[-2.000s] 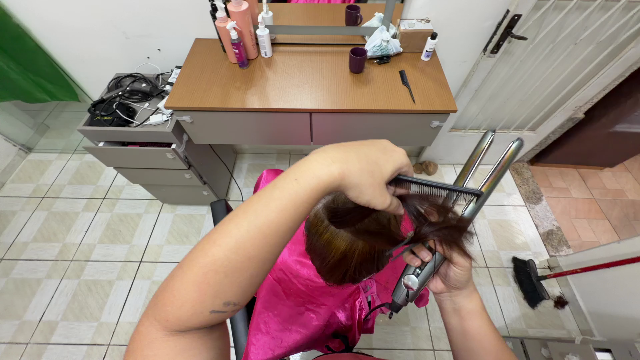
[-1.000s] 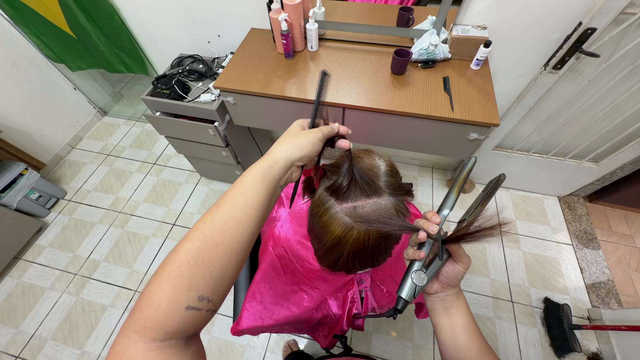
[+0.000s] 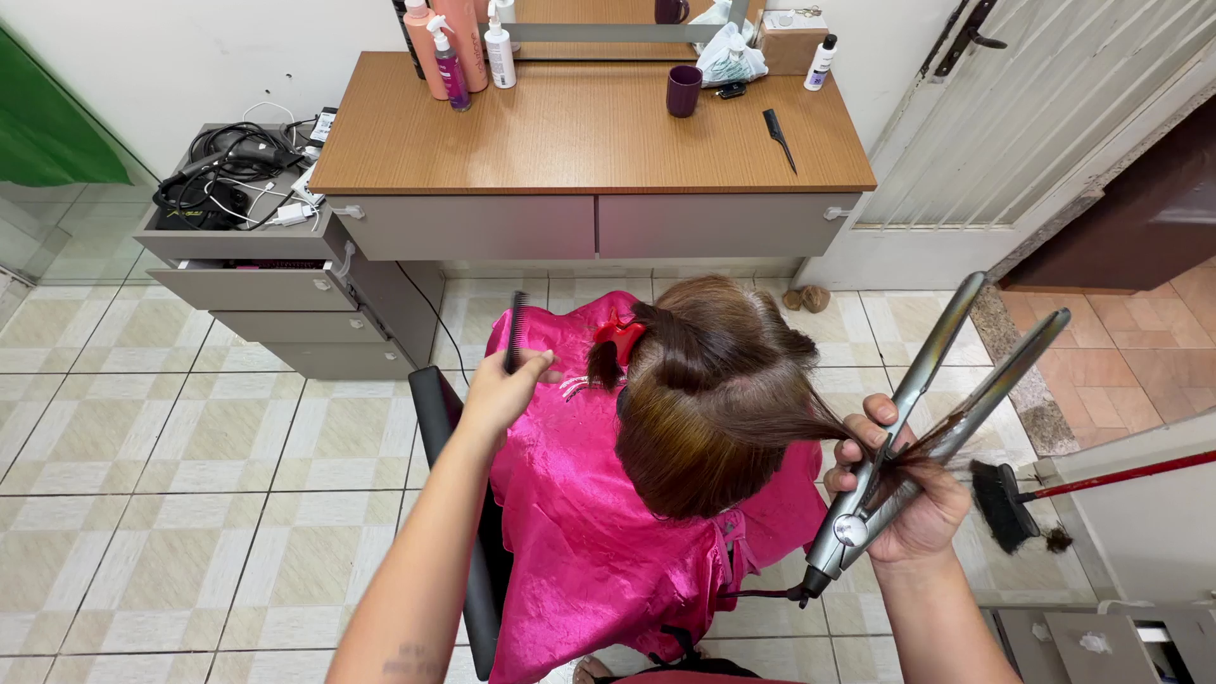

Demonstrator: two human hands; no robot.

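My left hand [image 3: 513, 389] holds a black comb [image 3: 516, 328], teeth up, left of a seated person's head. My right hand [image 3: 898, 475] grips a silver hair straightener [image 3: 879, 484], its two arms spread apart. A strand of brown hair [image 3: 817, 418] runs from the head to my right fingers and lies between the straightener's arms. The person's brown hair [image 3: 708, 418] is parted in sections, one held by a red hair clip [image 3: 619, 334] on the left side. A pink cape [image 3: 589, 532] covers the person's shoulders and back.
Ahead stands a wooden-topped counter [image 3: 570, 142] with bottles, a purple mug [image 3: 683, 91] and a tail comb [image 3: 779, 140]. Cables and a hair dryer lie on a grey drawer unit [image 3: 247, 252] at left. A chair armrest [image 3: 446, 418] is beside my left forearm; a broom [image 3: 1007, 508] is at right.
My left hand has moved away from the hair to the left, with the comb. The red clip now shows clearly. My right hand keeps the straightener and the strand.
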